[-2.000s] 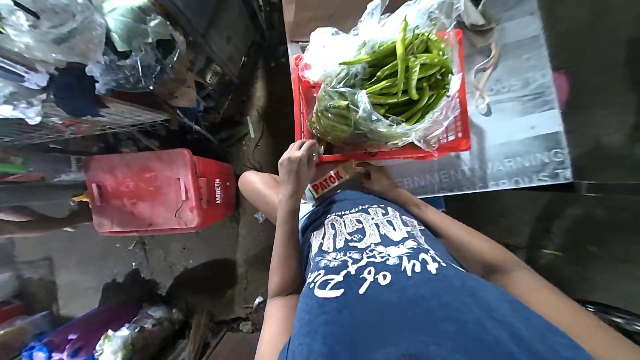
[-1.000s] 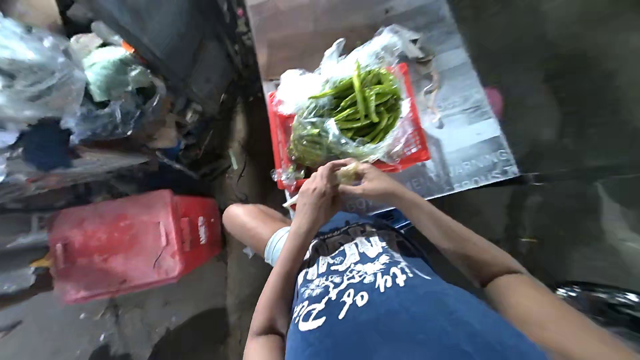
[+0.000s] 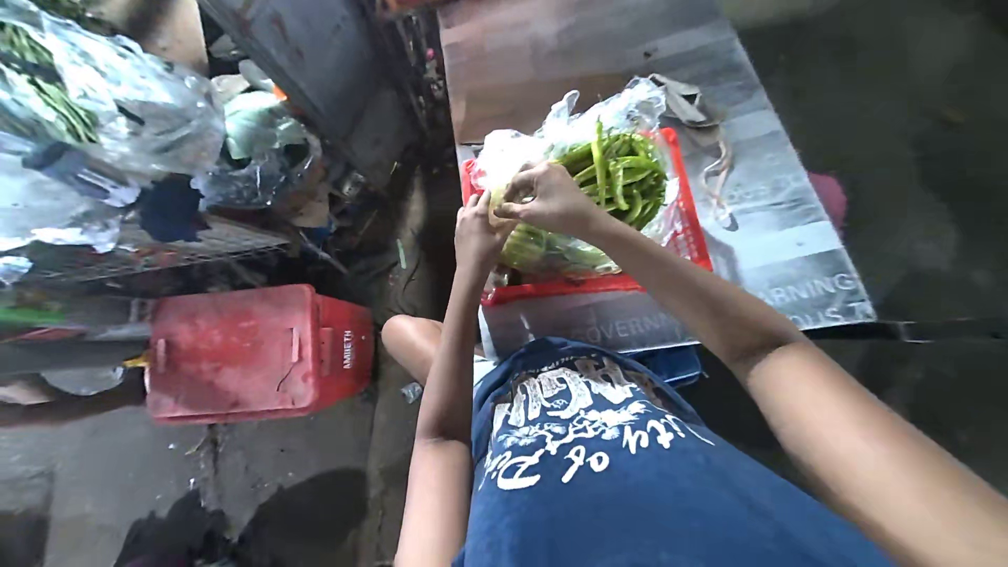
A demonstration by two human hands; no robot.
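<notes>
Both my hands are close together over the left part of a red plastic basket (image 3: 689,201). My left hand (image 3: 479,232) is closed on the left side of a small pale, translucent item (image 3: 498,206), perhaps a plastic bag. My right hand (image 3: 551,197) pinches at the same item from the right. In the basket, green chili peppers (image 3: 622,177) lie in a clear plastic bag (image 3: 575,256). More clear plastic (image 3: 598,114) bunches at the back. What the pale item contains cannot be made out.
The basket stands on a printed board (image 3: 787,213) with a cloth strap (image 3: 685,102) behind it. A lidded red plastic box (image 3: 236,350) stands on the floor at left, a person's arm (image 3: 71,402) beside it. Bagged vegetables (image 3: 134,102) fill the upper left.
Two seconds ago a small printed packet was at my hands near the basket's front edge; it is not seen now. My hands have moved over the basket and hold the pale item.
</notes>
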